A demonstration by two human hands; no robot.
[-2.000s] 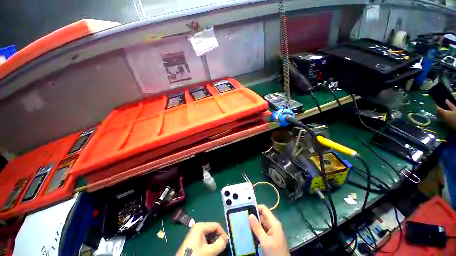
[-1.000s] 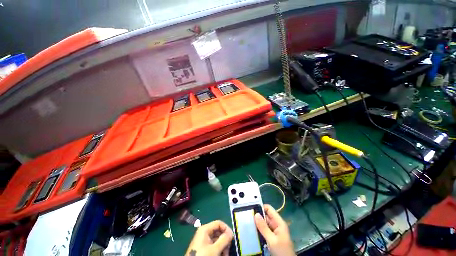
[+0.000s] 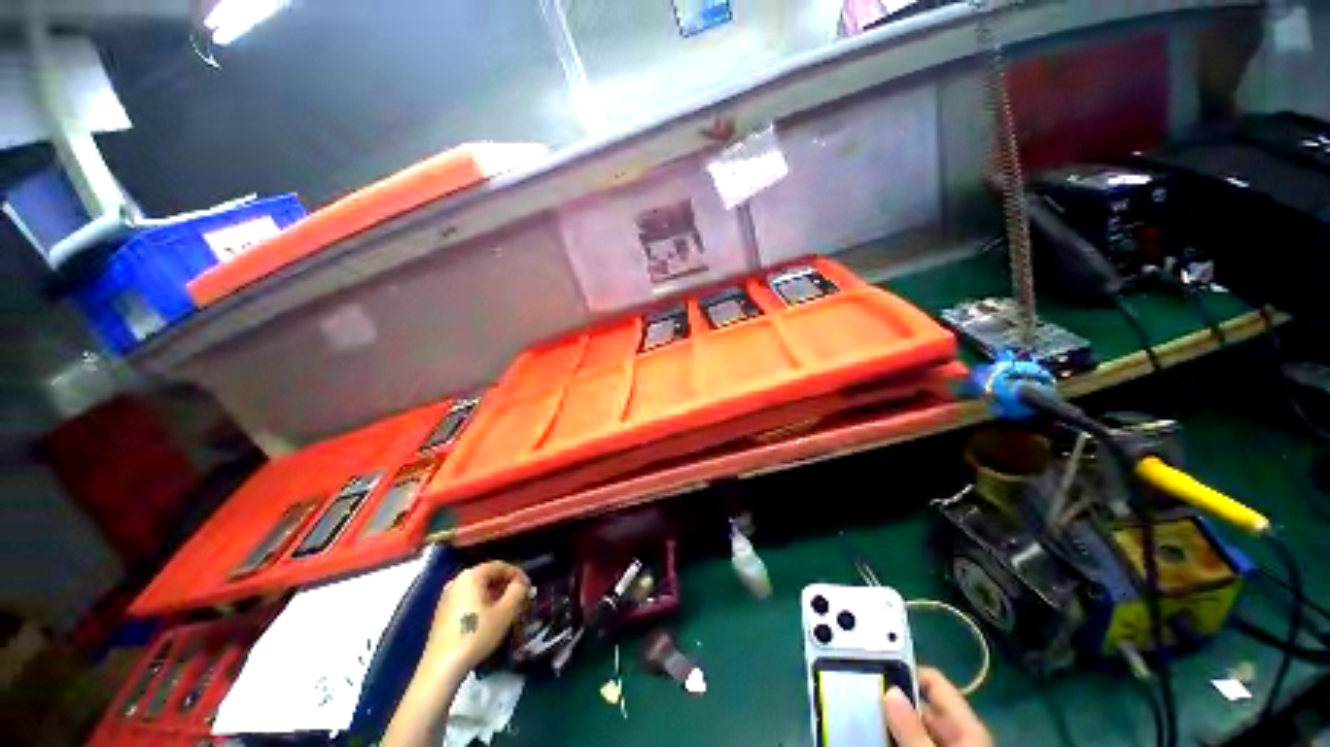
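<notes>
A white smartphone [image 3: 858, 619] with three camera rings and a dark-framed pale panel on its lower back is near the bottom edge. My right hand [image 3: 936, 715], bare, holds it at its right side, thumb on the panel; the hand is cut off by the bottom edge. My left hand [image 3: 489, 606], bare, is off the phone, at the left side of the black parts bin [image 3: 547, 620]. Its fingers are curled together; whether they pinch a small part cannot be seen.
Stacked orange-red phone trays [image 3: 584, 416] stand on the shelf, with another tray [image 3: 299, 511] at left. A red bin [image 3: 652, 562], dropper bottle [image 3: 748, 558] and thin ring [image 3: 963, 642] are on the mat [image 3: 759, 686]. A soldering stand [image 3: 1167, 584] with cables is right. White paper [image 3: 314, 657] lies left.
My left hand has left the phone's side and moved left and up to the black bin. My right hand still holds the phone. The view has swung left, so everything sits further right.
</notes>
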